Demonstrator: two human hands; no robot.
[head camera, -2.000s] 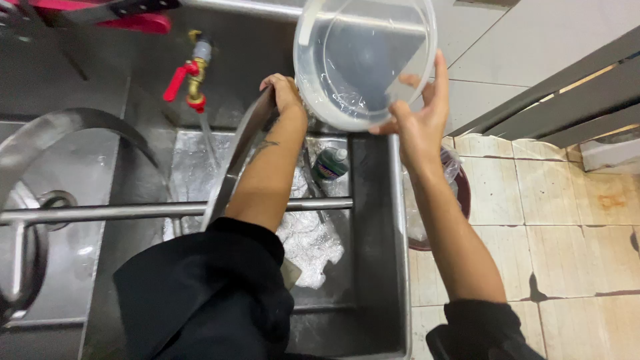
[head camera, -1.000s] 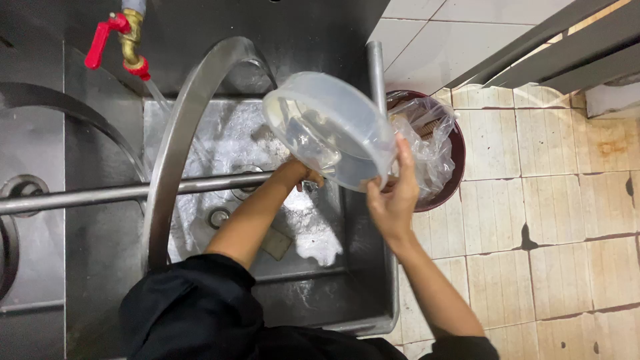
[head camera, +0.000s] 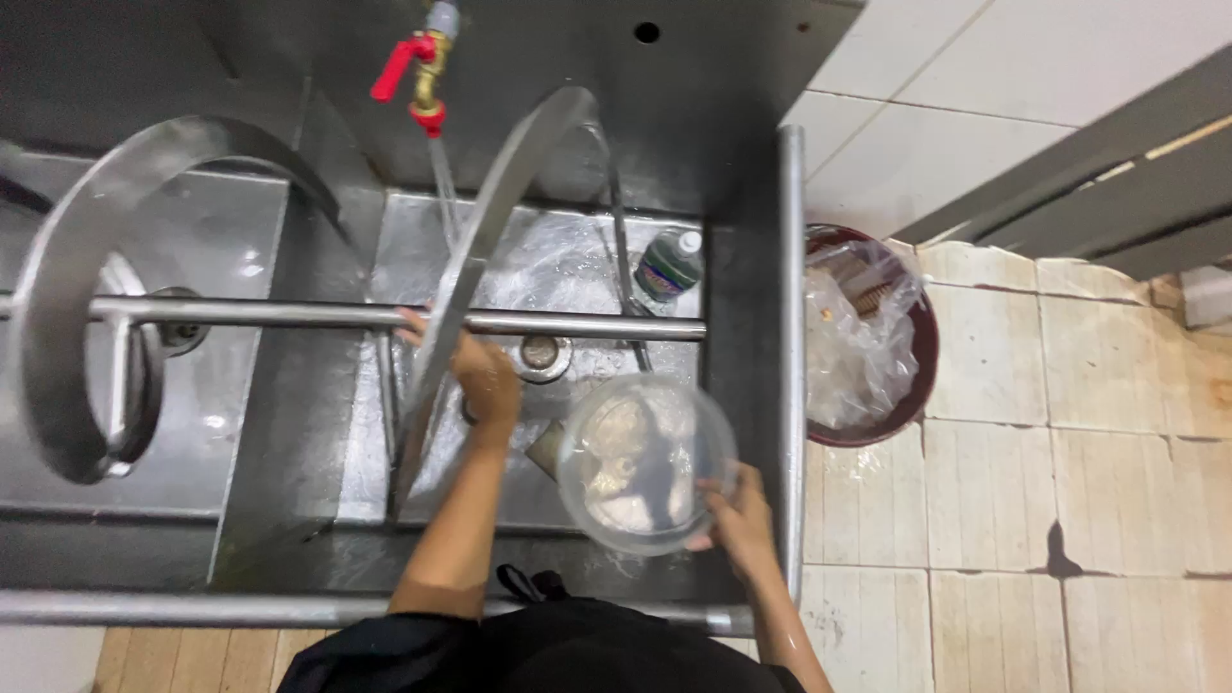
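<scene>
A round clear plastic tub (head camera: 630, 472) hangs low over the right part of a steel sink (head camera: 577, 241); my right hand (head camera: 736, 515) grips its right rim. A long metal shaft (head camera: 597, 323) with a spiral steel blade (head camera: 486, 221) lies across the sink basins. My left hand (head camera: 476, 371) is under the shaft beside the blade, its fingertips reaching the shaft; the blade partly hides them, so its grip is unclear. Water runs from a brass tap with a red lever (head camera: 428, 82) behind the blade. A bottle of green liquid (head camera: 668, 265) lies at the basin's back right corner.
Right of the sink rim (head camera: 791, 366) a dark red bin (head camera: 919, 385) holds clear plastic bags and stands on the tiled floor (head camera: 991, 500). A drain fitting (head camera: 542, 354) shows in the basin floor. Grey slats (head camera: 1097, 154) slant along the upper right. Another basin lies left.
The tub in my right hand has come down from above the sink's back edge to near its front. My left hand has moved from near the tub to the blade and shaft. The view has shifted.
</scene>
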